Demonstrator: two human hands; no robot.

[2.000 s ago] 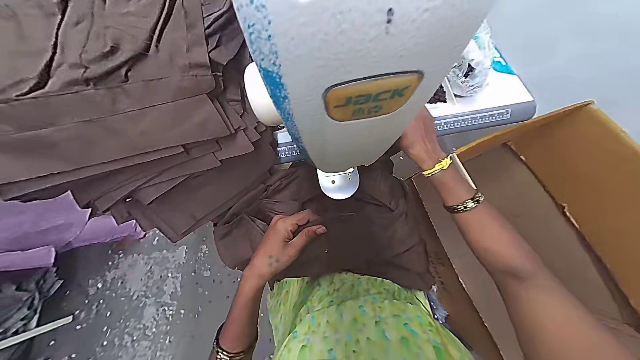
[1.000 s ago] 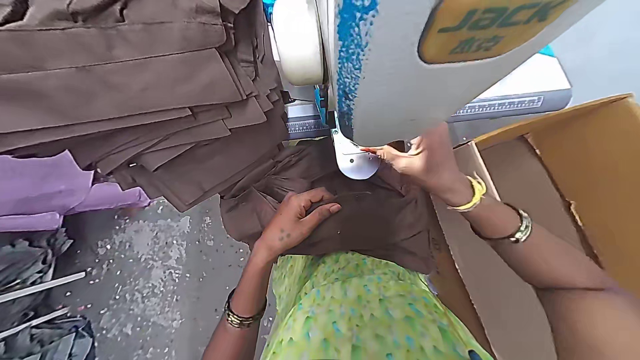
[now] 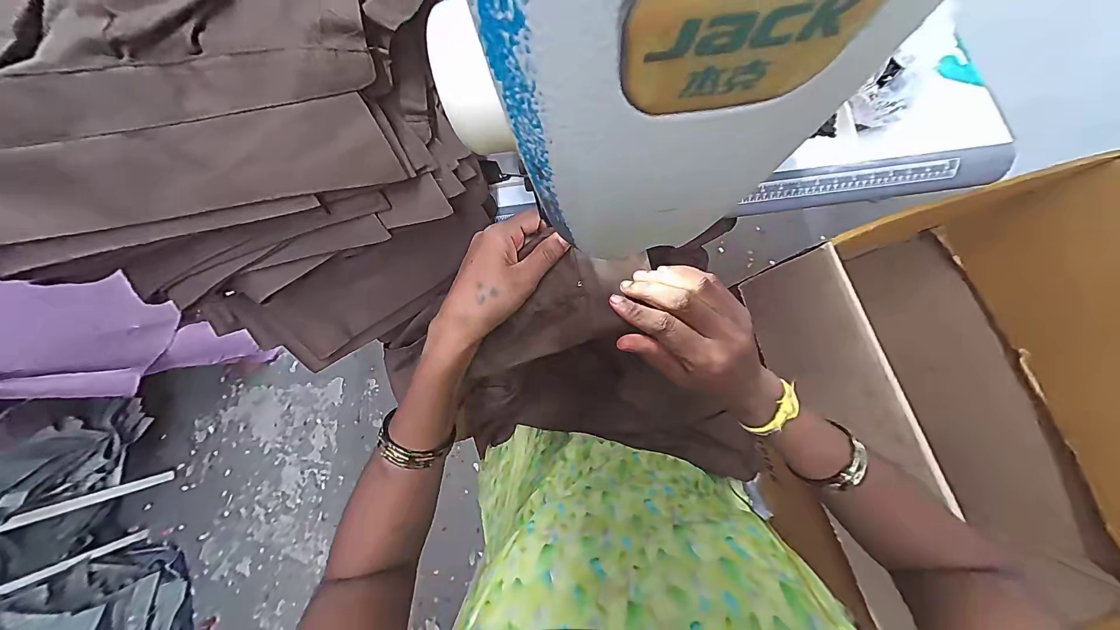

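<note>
Brown fabric [image 3: 604, 385] lies over my lap and runs up under the head of a white Jack sewing machine [image 3: 665, 166]. My left hand [image 3: 499, 276] pinches the fabric's edge between thumb and fingers, just left of the machine head. Close to the head's lower right, my right hand [image 3: 691, 328] rests on the fabric with bent fingers; whether it grips the cloth is not clear. The machine head hides the needle and presser foot.
Stacked brown fabric pieces [image 3: 201, 175] fill the upper left, with purple fabric [image 3: 87, 337] below them. Dark grey cloth [image 3: 79, 525] lies lower left. An open cardboard box [image 3: 945, 350] stands at the right, near the machine table's ruler edge [image 3: 857, 181].
My left hand has moved up to the fabric beside the machine head. My right hand has left the white guard at the head and come down onto the fabric.
</note>
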